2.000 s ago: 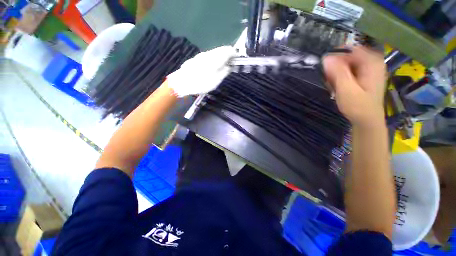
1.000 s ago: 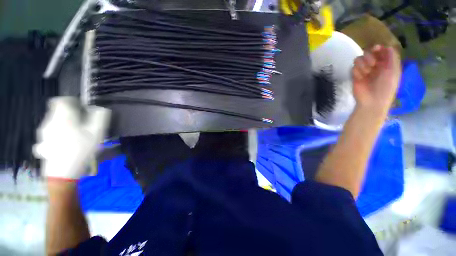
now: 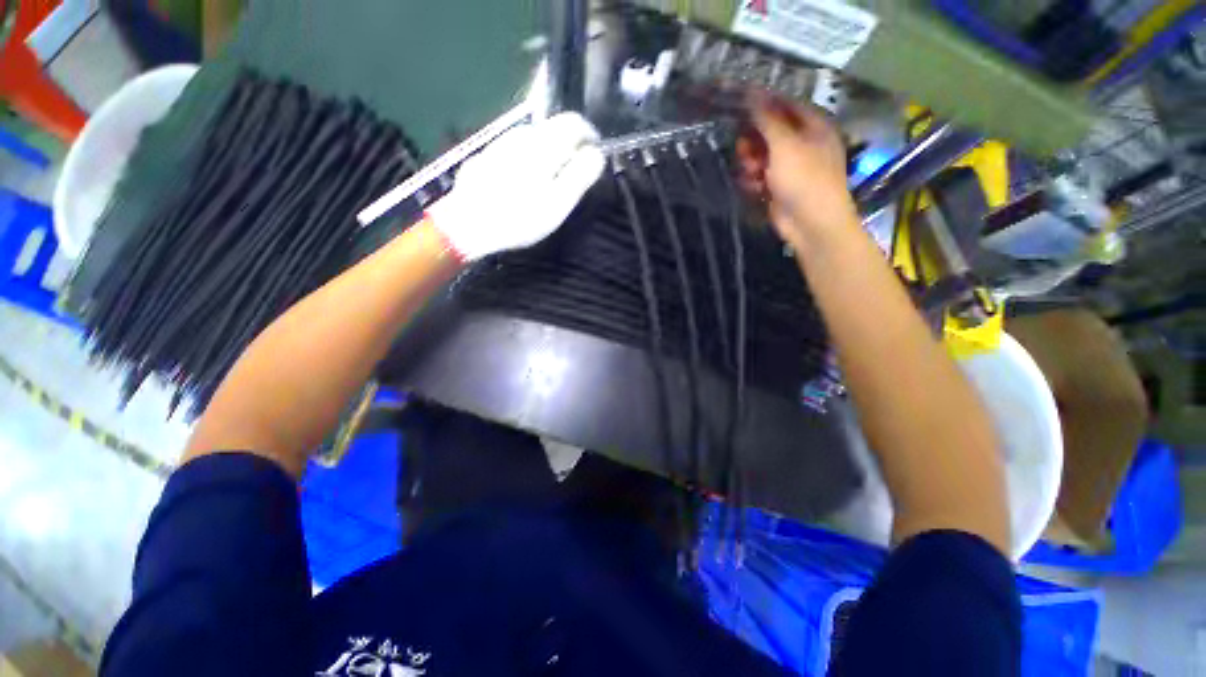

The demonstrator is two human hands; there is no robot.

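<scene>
My left hand (image 3: 519, 185), in a white knitted glove, grips the left end of a silver loading bar (image 3: 661, 136). Several black cables (image 3: 690, 298) hang from the bar, their lower ends past the table edge. My bare right hand (image 3: 794, 165) is at the bar's right end, fingers bent and slightly blurred; whether it pinches a cable or the bar cannot be told. Behind the hanging cables, more black cables (image 3: 556, 284) lie in a row on the dark table plate (image 3: 489, 351). Coloured stripped ends show at their right.
A large cable heap (image 3: 251, 225) lies on the green mat (image 3: 397, 60) at left. The press beam (image 3: 926, 79) and steel post (image 3: 566, 60) stand ahead. White buckets are at right (image 3: 1032, 437) and far left. Blue crates (image 3: 780, 582) are below the table edge. Another silver strip (image 3: 443, 165) lies beside the glove.
The view has swung back to the press. My right hand has moved from beside the bucket to the bar, and my left from the table's front corner. The bar now has cables hanging from it.
</scene>
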